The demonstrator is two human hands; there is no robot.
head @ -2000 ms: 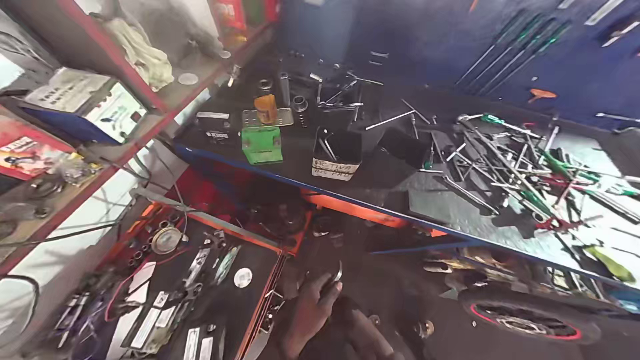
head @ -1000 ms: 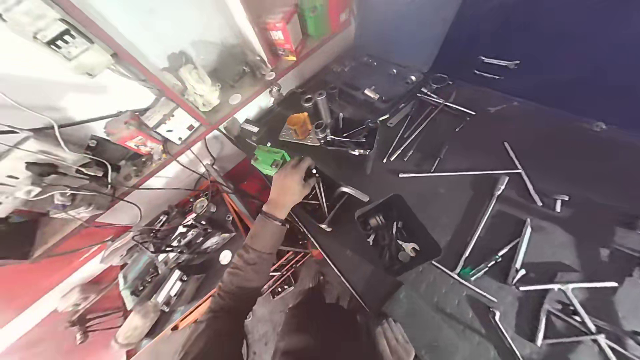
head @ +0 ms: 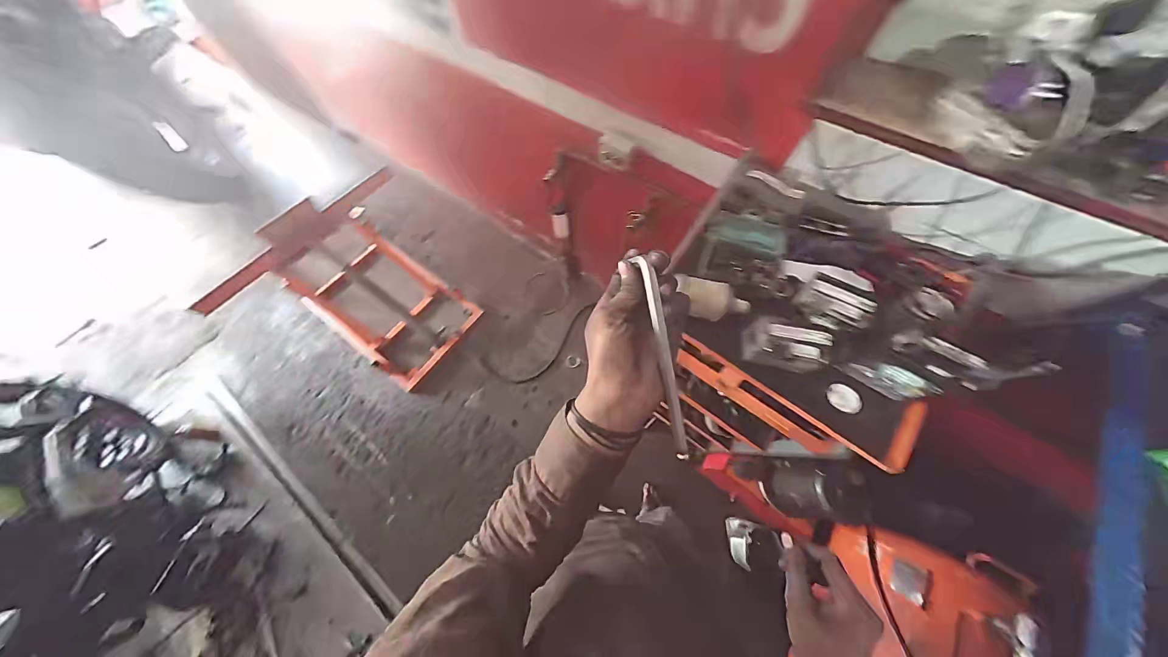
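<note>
My left hand (head: 625,351), in a brown sleeve with a dark band at the wrist, holds a long, thin metal bar tool with a bent end (head: 663,356). The bend lies at the fingers and the straight part runs down past the wrist. At the lower right is my right hand (head: 829,598), in front of an orange metal surface (head: 949,584). Its fingers are partly curled and blurred, so whether it holds anything cannot be told. A dark cylindrical motor-like part (head: 812,488) lies just above it.
An orange metal frame (head: 365,351) lies on the concrete floor. An orange-edged cart (head: 903,438) with metal parts stands at the right, below a cluttered shelf (head: 985,164). A heap of scrap parts (head: 119,456) is at the left, beside a long metal rail (head: 301,506).
The view has swung from the workbench to the floor and red wall. My left hand, at the bench by the green container one second ago, is now away from it with the bent bar raised.
</note>
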